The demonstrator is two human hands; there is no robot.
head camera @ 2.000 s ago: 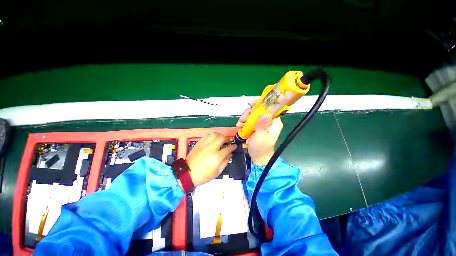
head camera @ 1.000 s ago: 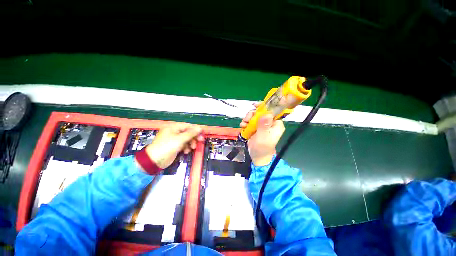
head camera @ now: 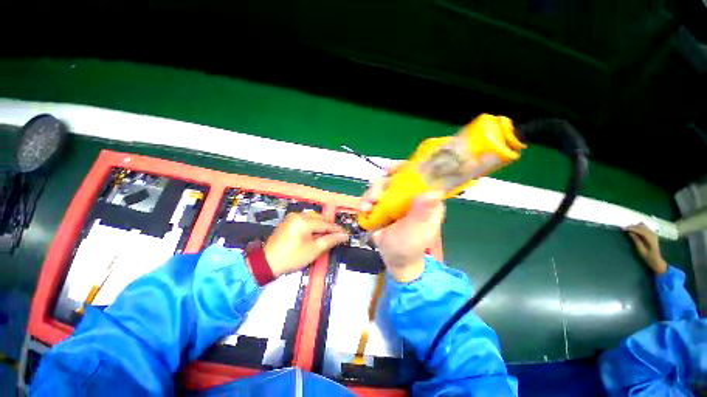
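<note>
The red-orange tray (head camera: 203,221) holds three open tablet units, one per window. My right hand (head camera: 409,233) grips the yellow electric screwdriver (head camera: 442,170), tilted with its lower end over the upper part of the right tablet unit (head camera: 353,302). The tip is hidden by the hand and tool body. My left hand (head camera: 301,246), with a red wrist strap (head camera: 259,262), reaches over the bar between the middle and right windows. Its thumb and forefinger are together near the right unit's board area; whether they hold something is too small to tell.
A round dish of grey specks (head camera: 42,144) and a pile of thin black strips (head camera: 14,209) lie at far left. The screwdriver's black cord (head camera: 535,240) loops down at right. Another person's hand (head camera: 646,245) rests by the white rail (head camera: 574,203). A thin dark stick (head camera: 361,157) lies by the rail.
My left hand moved off the right unit, then back toward it. The screwdriver now leans further right. The tray appears shifted right in view, and another person's hand has appeared at right.
</note>
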